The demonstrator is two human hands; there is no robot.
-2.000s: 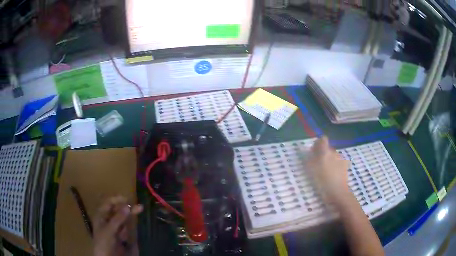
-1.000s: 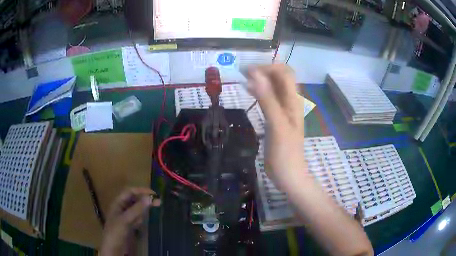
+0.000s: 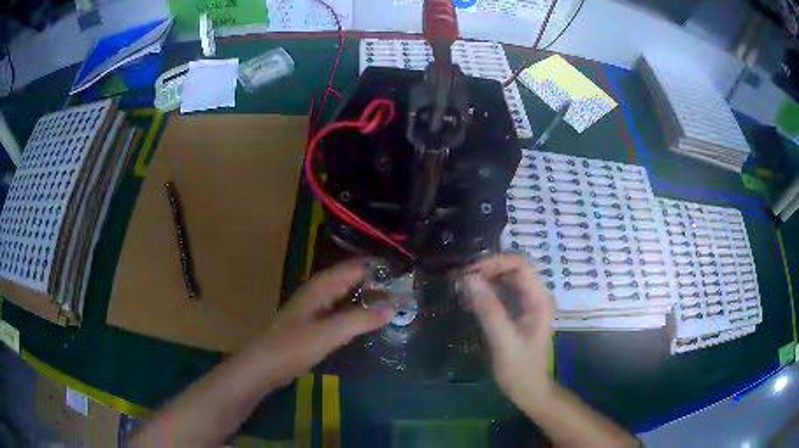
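Observation:
The black test fixture (image 3: 464, 166) stands in the middle, its red-gripped clamp handle (image 3: 441, 26) upright. The clear and silvery nest (image 3: 401, 297) with a white round spot is at its front. My left hand (image 3: 328, 306) is at the nest's left side, thumb and fingertips at its edge. My right hand (image 3: 512, 306) is just right of the nest, thumb and fingers close together. Both sets of fingertips are blurred, and I cannot tell whether either holds a small part. A red looped wire (image 3: 314, 162) lies on the fixture's left.
Parts trays (image 3: 587, 236) are stacked right of the fixture, with another tray (image 3: 385, 54) behind it. A brown board (image 3: 232, 210) with a dark strip (image 3: 181, 241) lies left, beside a tilted tray stack (image 3: 57, 184). A pen (image 3: 552, 124) lies on yellow-and-white paper (image 3: 569, 83).
The clamp handle has gone from lying toward me to upright. My right hand has moved from the right trays past the handle to the nest. My left hand has moved right to the nest. The view has tilted down.

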